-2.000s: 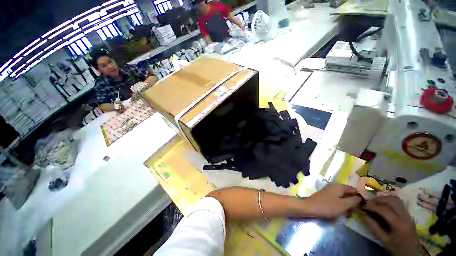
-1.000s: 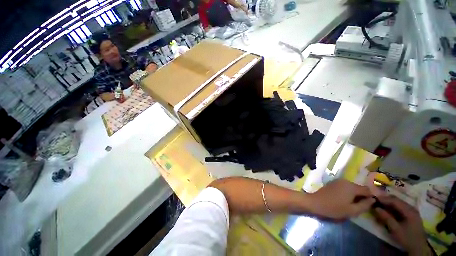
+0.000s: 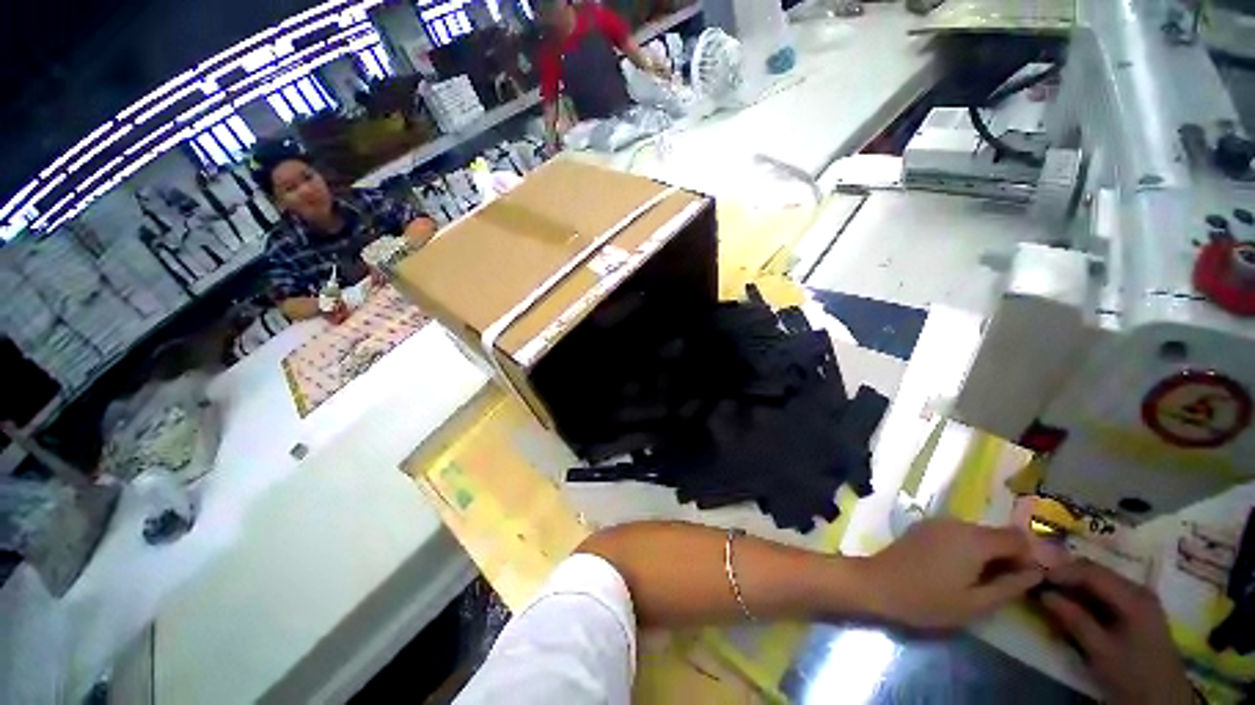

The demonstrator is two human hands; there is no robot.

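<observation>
My left hand [image 3: 957, 572] reaches in from the lower middle, its fingertips together beside the needle area of the white sewing machine [image 3: 1149, 400]. My right hand [image 3: 1122, 627] is at the lower right, its fingertips close to my left fingertips. A small piece of a black strip [image 3: 1049, 584] shows between the fingertips of both hands; most of it is hidden by the fingers. A small yellow sewing guide [image 3: 1049, 525] sits just behind the fingertips. A pile of black strips [image 3: 785, 427] spills from the open mouth of a brown cardboard box [image 3: 551, 248].
A shiny metal plate [image 3: 881, 671] lies under my left forearm. More black strips [image 3: 1239, 606] lie at the right edge. Plastic bags [image 3: 158, 427] lie on the white table [image 3: 317, 510] at left. One person [image 3: 330, 227] sits across it; another [image 3: 592, 62] stands farther back.
The view has swung left and up since one second ago, shifting the scene. Both hands stay together near the needle area, with the strip still between the fingertips.
</observation>
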